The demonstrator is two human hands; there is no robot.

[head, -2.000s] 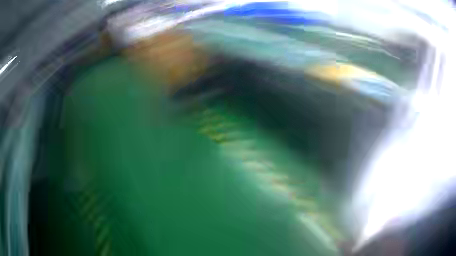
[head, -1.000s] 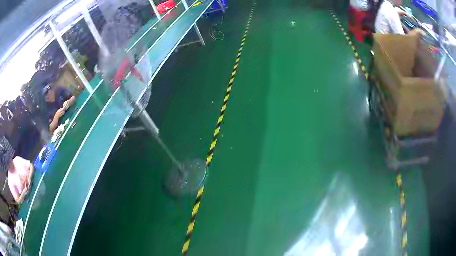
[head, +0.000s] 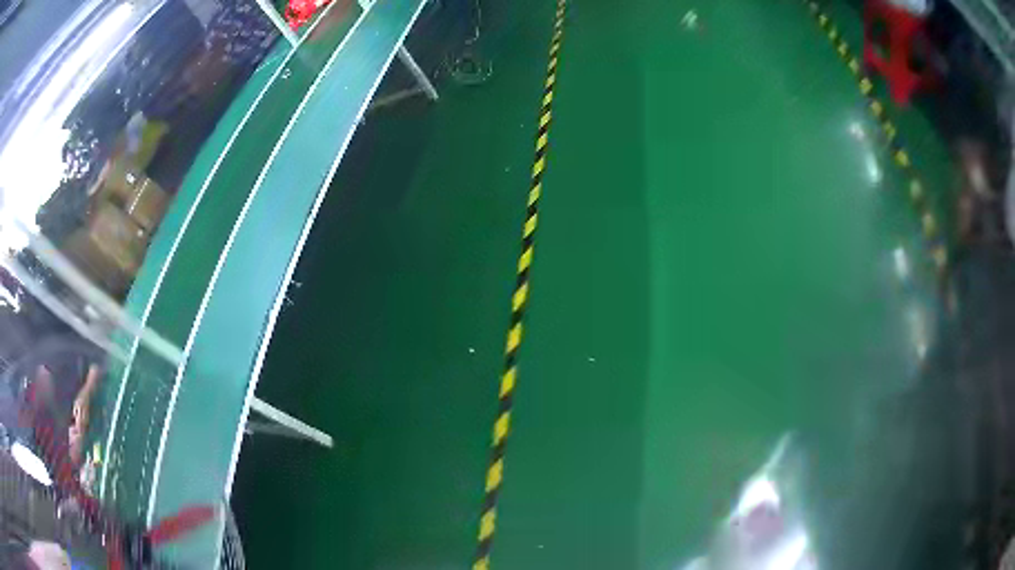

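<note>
Neither my left hand nor my right hand is in view. The nearest thing at my left is the long line bench point(head: 254, 267), green-topped with white edging strips, curving along the left side. The green floor point(head: 601, 334) fills the middle, with a yellow-black tape line point(head: 519, 295) running up it. No held part shows.
A red object point(head: 303, 11) lies at the bench's far end. Cardboard boxes point(head: 117, 228) stand beyond the bench. A bench leg point(head: 292, 423) juts over the floor. A red stool-like object point(head: 897, 50) is at upper right, near a second tape line point(head: 879, 109). A blurred arm shows lower left.
The view has moved forward along the aisle. The standing fan has slid to the lower left edge, mostly out of view. The cardboard box on the cart and the person beside it have left the picture.
</note>
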